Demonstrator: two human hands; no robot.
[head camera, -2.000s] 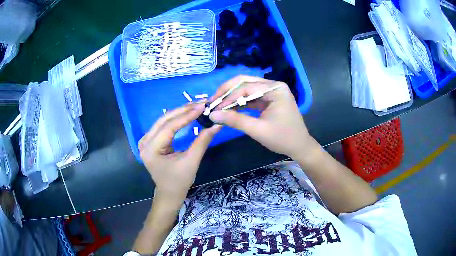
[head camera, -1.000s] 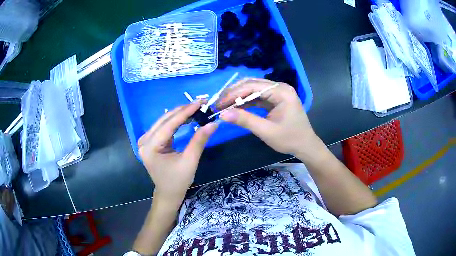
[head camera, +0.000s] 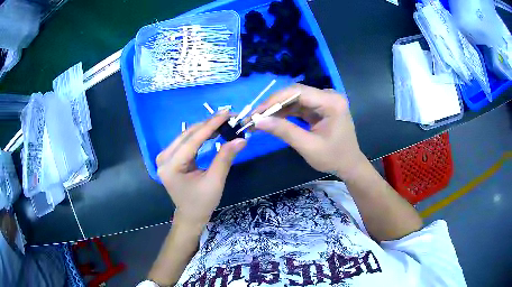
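My left hand (head camera: 197, 165) pinches a small black housing (head camera: 231, 130) between thumb and fingers over the blue tray (head camera: 150, 147). One white wire lead (head camera: 259, 101) sticks up from the housing, slanting to the upper right. My right hand (head camera: 317, 126) pinches a second white wire lead (head camera: 278, 107), its thin end touching or close to the housing; whether it is inserted I cannot tell. Short white sleeves (head camera: 208, 108) lie on the tray floor. The clear box (head camera: 188, 50) of white leads is in the tray's left part, the pile of black housings (head camera: 280, 42) in its right part.
Bagged white strips (head camera: 53, 140) lie left of the tray. A clear box of white pieces (head camera: 429, 89) and plastic bags (head camera: 449, 45) are at the right. A red stool (head camera: 420, 168) is below the worktop's edge. Another person's clothing (head camera: 48, 266) shows at lower left.
The first lead now stands out from the housing towards the upper right. My right fingers have shifted along the second lead, close to its white block. My left hand has barely moved.
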